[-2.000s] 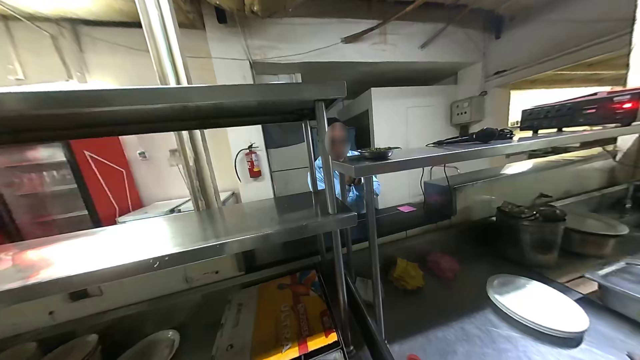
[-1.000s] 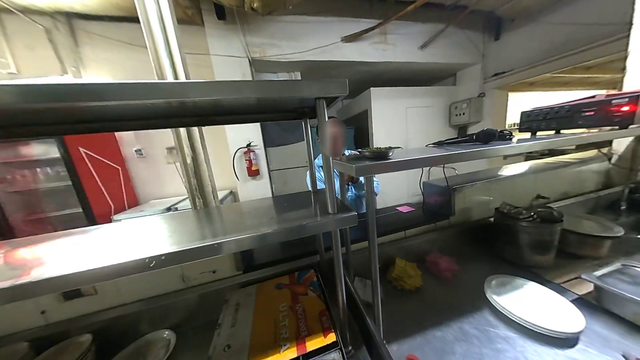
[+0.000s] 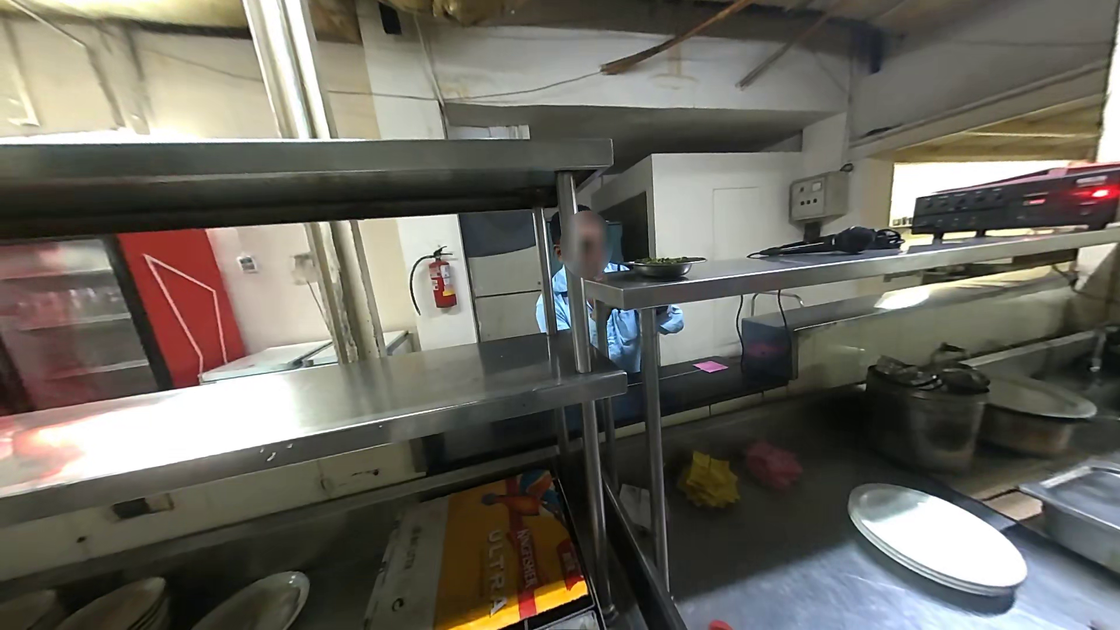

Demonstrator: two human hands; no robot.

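Neither my left hand nor my right hand shows in the head view. At the lower right, a stack of oval metal plates [image 3: 936, 535] lies on a steel counter [image 3: 752, 573]. A yellow crumpled item [image 3: 710, 479] and a pink one [image 3: 773, 464] rest behind the plates to the left. On the upper right shelf [image 3: 787, 276] stand a small metal bowl with green bits [image 3: 665, 266], a black microphone [image 3: 853, 240] and a black electronic unit [image 3: 1015, 203] with a red light.
Steel shelves [image 3: 332, 385] cross the left side, above a yellow printed carton [image 3: 512, 551] and white plates [image 3: 122, 605]. Metal posts [image 3: 652, 437] rise near the middle. Behind them a person in light blue [image 3: 624, 332] stands. A lidded pot [image 3: 1041, 411] and a bucket [image 3: 927, 420] are at right.
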